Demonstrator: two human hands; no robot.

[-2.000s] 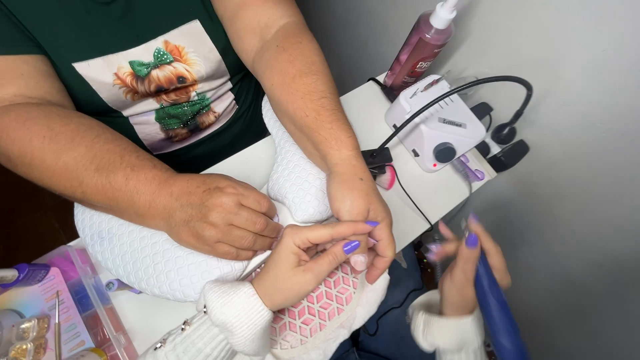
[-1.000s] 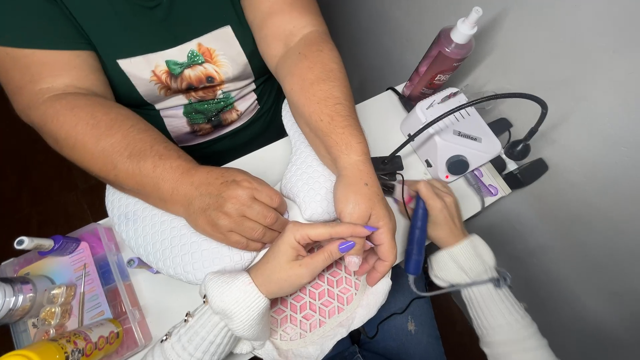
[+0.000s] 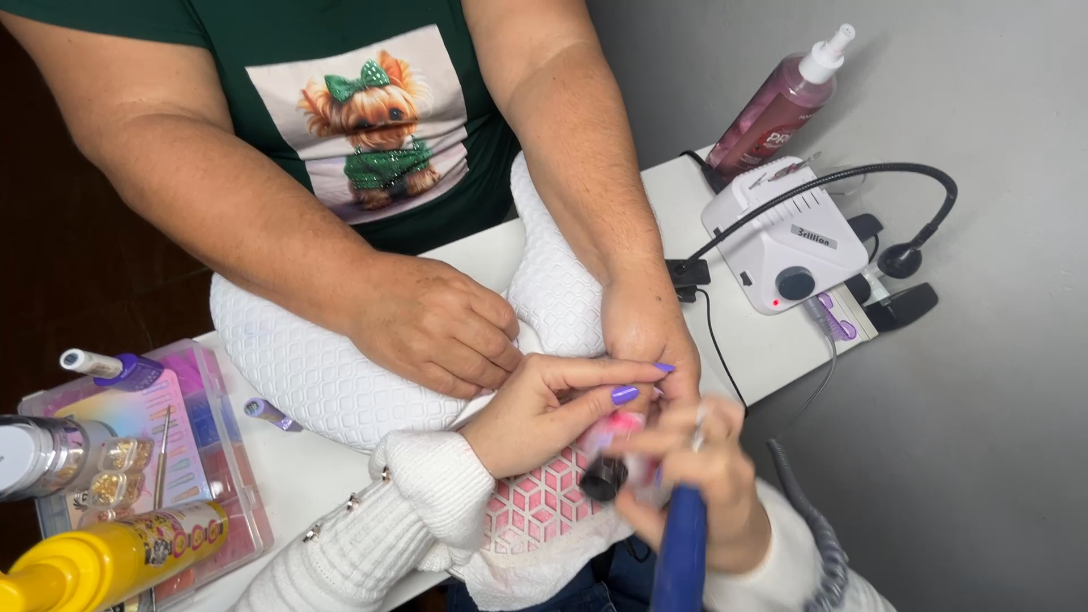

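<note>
My left hand [image 3: 531, 412], with purple nails, holds a finger of the other person's hand [image 3: 650, 331] over a pink-and-white patterned pad [image 3: 544, 501]. Close on its right, my right hand [image 3: 718, 484] is blurred. It holds a small dust brush [image 3: 603, 478] with a black end and pink bristles, beside the held finger. A blue nail drill handpiece [image 3: 682, 544] is also in my right hand, pointing down the view, its coiled cord [image 3: 803, 510] running along my sleeve. The other person's second hand [image 3: 433, 327] rests on a white textured cushion [image 3: 331, 365].
A white nail drill unit [image 3: 786, 234] with a red light stands at the right, beside a pink spray bottle [image 3: 773, 110] and a black gooseneck lamp [image 3: 901, 259]. At the left are a plastic case [image 3: 246, 501], a jar [image 3: 42, 455], a yellow bottle [image 3: 110, 552] and a small purple bottle [image 3: 272, 414].
My right hand has moved from beside the drill unit to the held finger, now with the brush in it. My left hand keeps its hold on the finger.
</note>
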